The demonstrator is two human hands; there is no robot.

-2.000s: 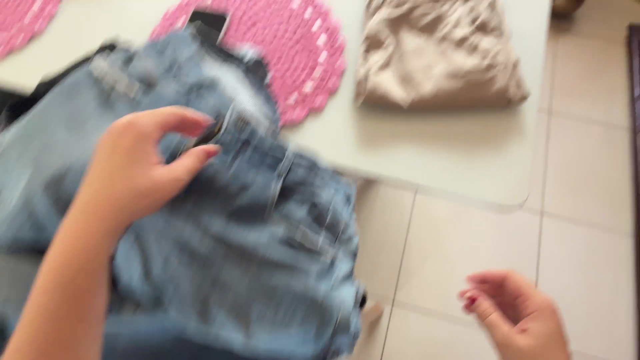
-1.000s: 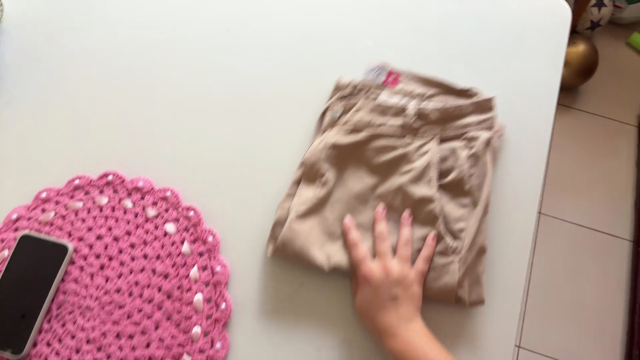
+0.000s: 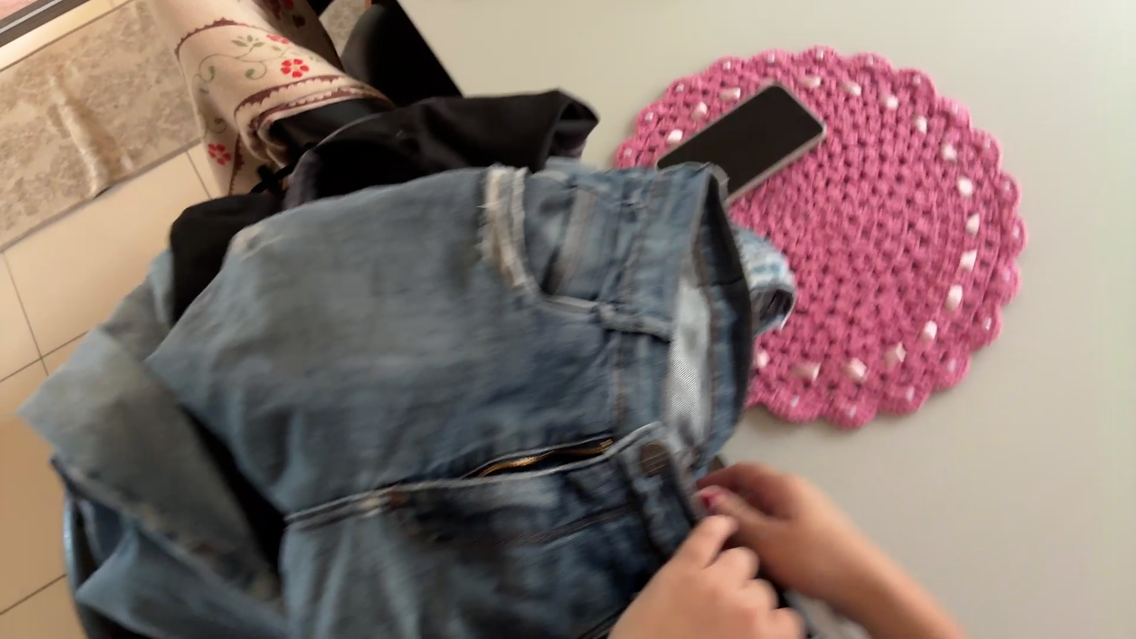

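Observation:
A pair of faded blue jeans (image 3: pixel 399 328) lies in a loose heap, its waistband to the right, its metal button and part of its zip showing. At the lower right, my left hand (image 3: pixel 714 586) has its fingers curled on the waistband near the button. Just beyond, my right hand (image 3: pixel 790 524) pinches the same waistband edge, its fingertips partly hidden by the cloth. Black cloth (image 3: pixel 444 133) lies behind the jeans, and a lighter blue denim piece (image 3: pixel 765 280) pokes out beyond the waistband.
A pink crocheted round placemat (image 3: pixel 870 231) with white trim lies on the white table (image 3: pixel 1065 497). A phone with a dark screen (image 3: pixel 754 133) rests on the mat's upper left. Floral cloth (image 3: pixel 266 80) hangs at the upper left, above the tiled floor (image 3: pixel 62 284).
One second ago a hand lay flat on folded beige trousers; now both hands are at the jeans' waistband. The view has swung left, and the beige trousers are out of it.

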